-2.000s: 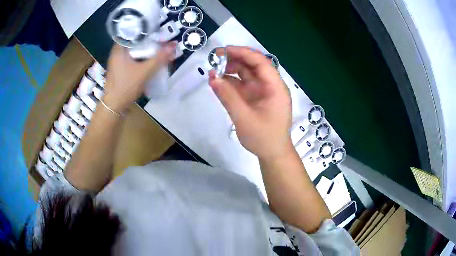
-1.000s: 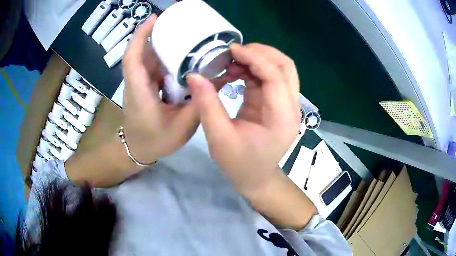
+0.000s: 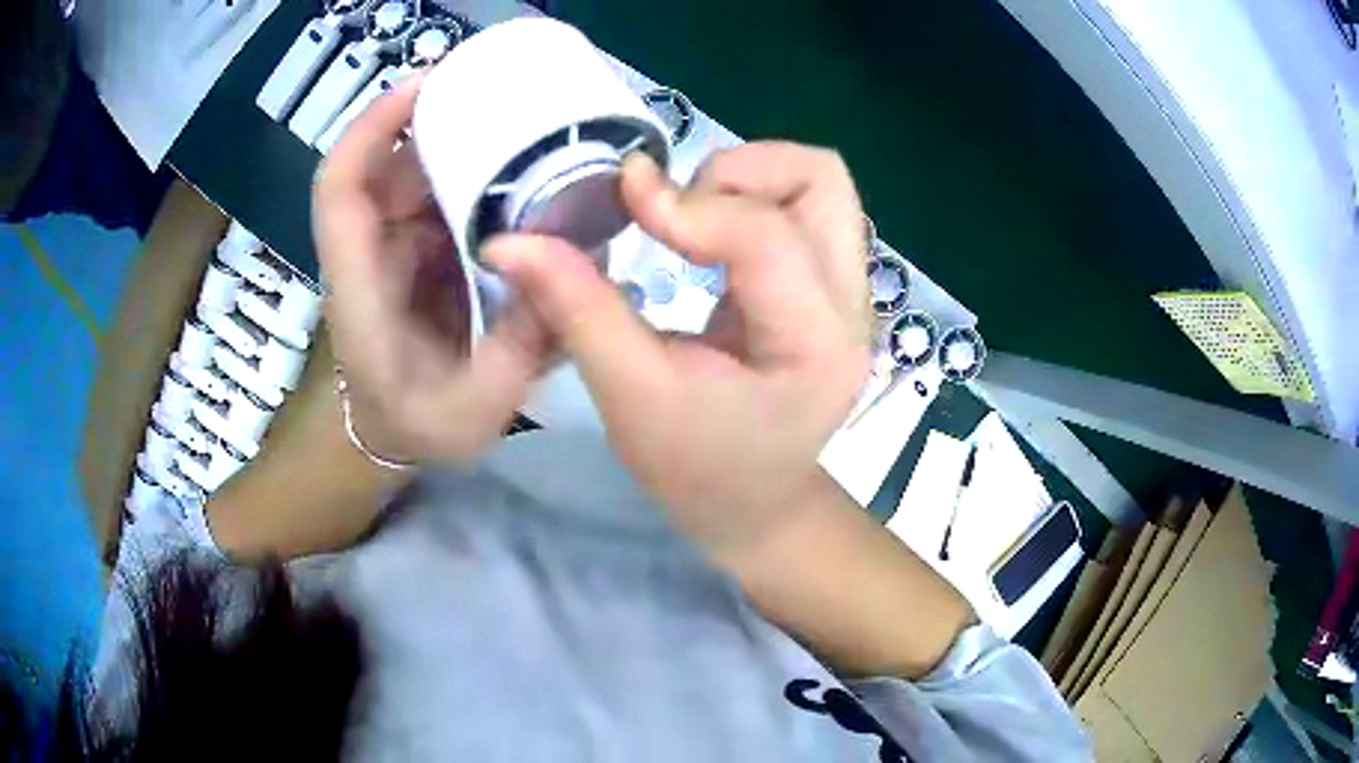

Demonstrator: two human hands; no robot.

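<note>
A white handheld fan is held up in front of me, its drum-shaped head tilted with the ringed end towards me. My left hand is wrapped round it from the left; the fan's handle is mostly hidden. My right hand has its thumb and a finger on a round silvery centre cap, which sits at the middle of the spoked end. I cannot tell if the cap is fully seated. Small discs lie on the white sheet behind my right fingers.
White fans lie at the upper left, more at the right. A carton of white fans is at the left. Papers, a pen and a smartphone lie lower right, beside cardboard dividers. A green belt runs behind.
Since two seconds ago, both hands have come together on the white fan and the cap is at its ringed end. Over the last second, hands and fan have shifted slightly left.
</note>
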